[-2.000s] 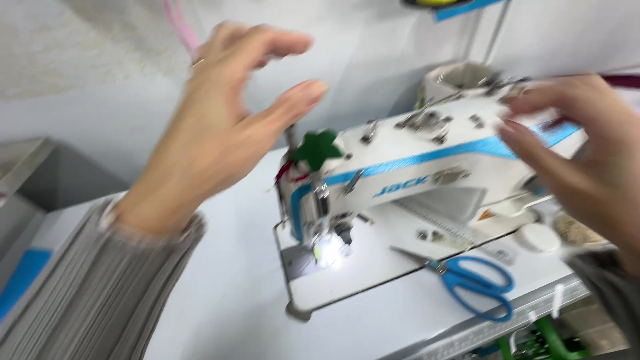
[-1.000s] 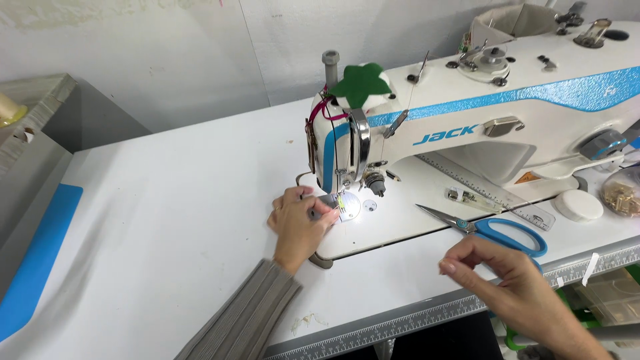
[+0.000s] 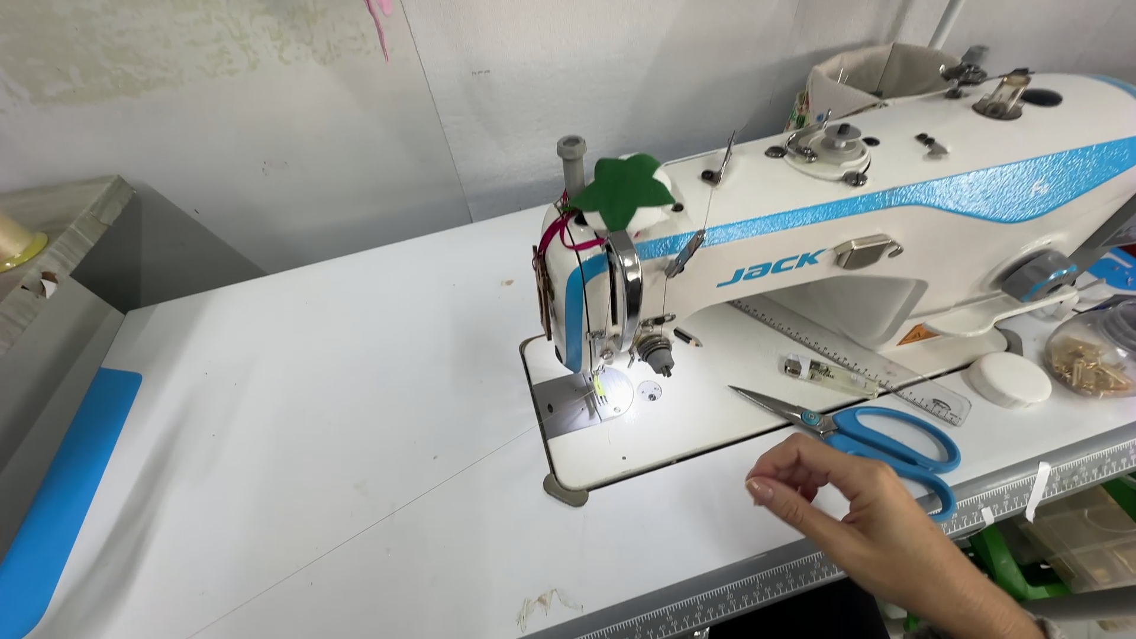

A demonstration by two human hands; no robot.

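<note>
A white and blue Jack sewing machine (image 3: 763, 222) stands on the white table, its lamp lighting the needle plate (image 3: 612, 395). From the needle area a thin thread (image 3: 390, 513) runs down and left across the table to the lower edge of the view. My right hand (image 3: 834, 506) hovers by the table's front edge, near the handles of blue-handled scissors (image 3: 896, 444). Its thumb and index fingertips are close together; whether something fine is between them cannot be told. My left hand is out of view. A green felt star-shaped piece (image 3: 624, 191) sits on the machine head.
Right of the scissors are a transparent ruler (image 3: 927, 399), a white round lid (image 3: 1009, 380) and a clear jar of small brass-coloured parts (image 3: 1092, 359). A measuring tape (image 3: 754, 590) lines the front edge. A fabric basket (image 3: 874, 75) stands behind the machine; a thread spool (image 3: 18, 244) is far left.
My left hand, at the needle plate one second ago, has left the view. The thread stretched over the table now shows. My right hand stays near the scissors.
</note>
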